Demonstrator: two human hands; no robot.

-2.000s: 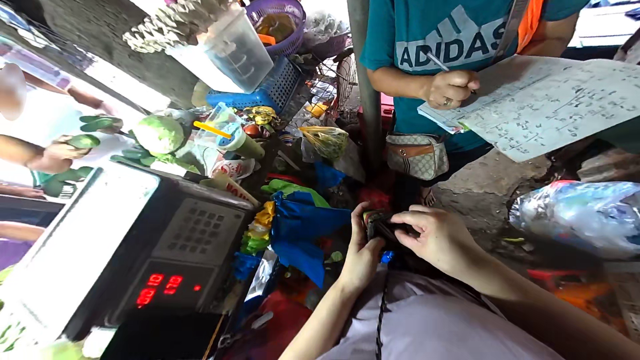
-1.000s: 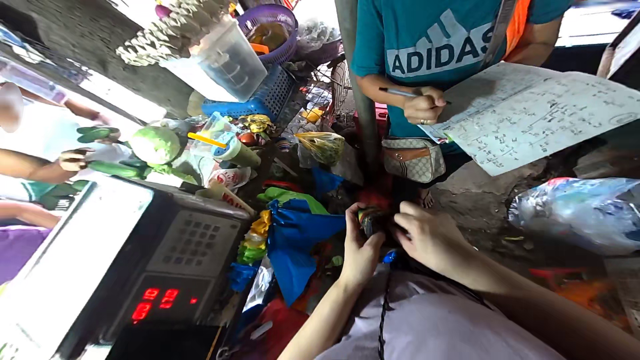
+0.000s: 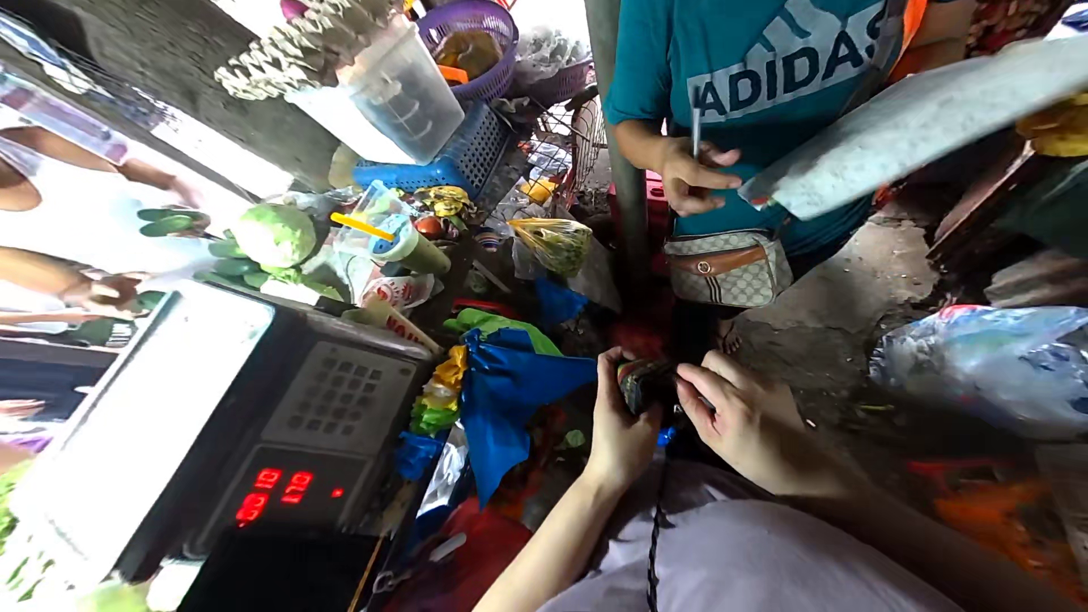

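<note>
My left hand (image 3: 623, 425) holds a small dark pouch or wad with colored edges (image 3: 633, 382) in front of my body; its exact kind is unclear. Close on its right, my right hand (image 3: 733, 416) has thumb and forefinger pinched at the dark part of it; whether something thin sits between those fingertips cannot be made out. Left of my hands hangs a blue plastic bag (image 3: 510, 391), beside yellow and green plastic bags (image 3: 444, 387). Farther left stands a digital scale (image 3: 255, 416) with a keypad and lit red digits.
A person in a teal shirt (image 3: 748, 110) stands opposite with a pen and a large written sheet (image 3: 918, 127). Behind the scale lie a cabbage (image 3: 276, 235), a drink cup (image 3: 408, 246) and a blue crate (image 3: 476, 153). Another person's hand (image 3: 106, 291) is at far left. A clear plastic bag (image 3: 986, 365) lies right.
The person opposite has lifted and tilted the sheet, and their pen hand has come away from it. My right hand stays close beside my left, which keeps its hold.
</note>
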